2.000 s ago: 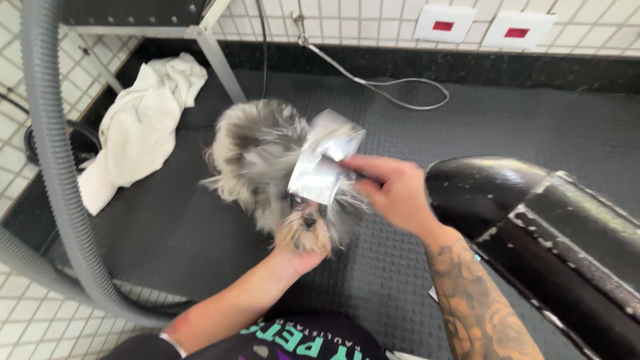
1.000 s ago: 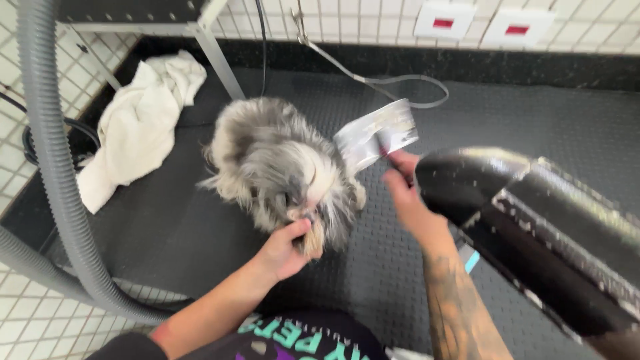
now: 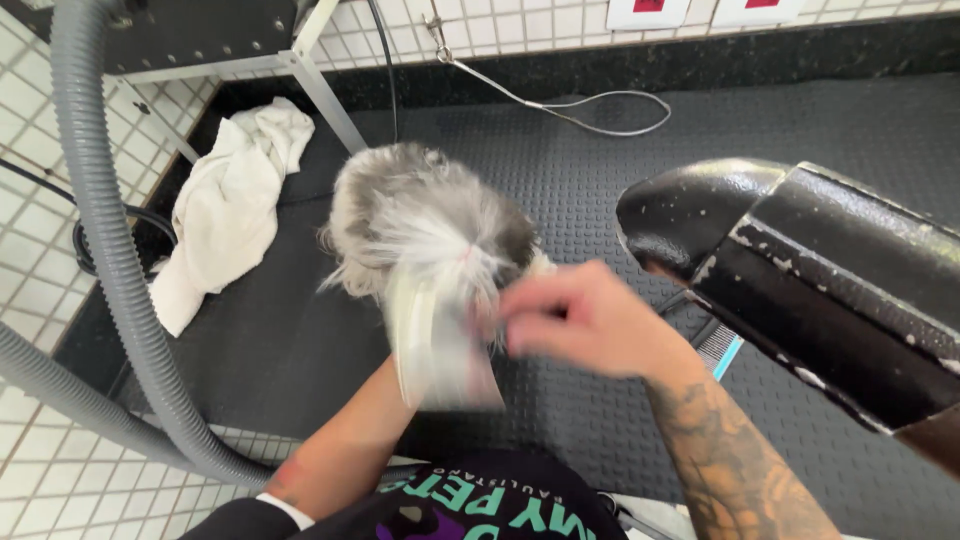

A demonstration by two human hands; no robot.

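Observation:
A small grey and white long-haired dog (image 3: 420, 202) is on the black textured rubber mat, its face hidden from view. My right hand (image 3: 592, 319) is closed on the handle of a slicker brush (image 3: 442, 345), whose pale, motion-blurred head is over the front of the dog's head. My left forearm reaches up from below, and the brush and the dog's hair hide my left hand, so its hold cannot be seen. At the right, the black nozzle of a dryer (image 3: 697, 217) points toward the dog.
A crumpled white towel (image 3: 232, 210) lies at the left, near a metal-framed stand (image 3: 322, 97). Grey ribbed hoses (image 3: 112, 225) curve down the left side. A cable loop (image 3: 630, 112) lies at the back. A blue-edged comb (image 3: 721, 349) is partly under the dryer nozzle.
My right hand has brought the brush from the dog's right side back over its head. The dog's face, visible two seconds ago, is now hidden.

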